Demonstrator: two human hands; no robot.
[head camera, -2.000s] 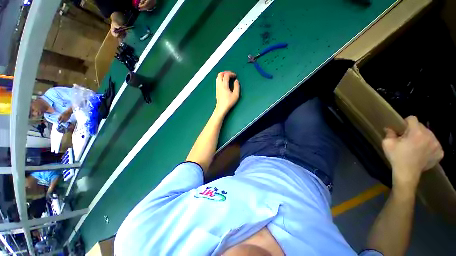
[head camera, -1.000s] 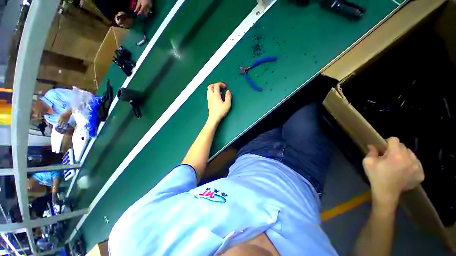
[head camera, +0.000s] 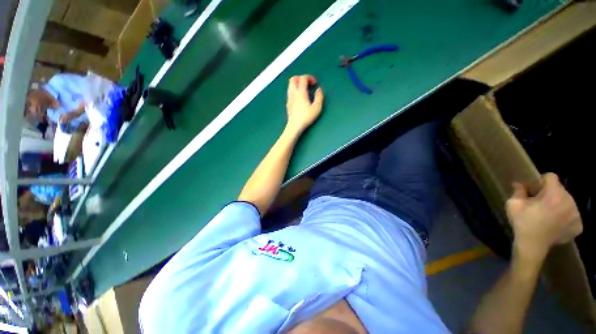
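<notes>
My left hand (head camera: 304,104) rests on the green bench top (head camera: 353,124), fingers apart, holding nothing. My right hand (head camera: 544,212) is closed over the rim of the open brown carton (head camera: 500,147) at the right of my lap. The carton's inside is dark, and its contents are hard to make out. Diagonal cutters (head camera: 367,64) with splayed blue grips lie on the bench beyond my left hand, touched by neither hand. Black trimmings are faintly visible near them.
A white rail (head camera: 245,107) separates the bench from the green conveyor belt, where a dark hair dryer body (head camera: 160,103) sits near the far edge. A person in light blue (head camera: 68,101) works opposite. Black parts (head camera: 162,38) lie across the belt. A dark part is cut off at the top right.
The view has shifted, so the bench and cutters sit differently in the picture. My left hand still rests on the bench and my right hand still grips the carton rim.
</notes>
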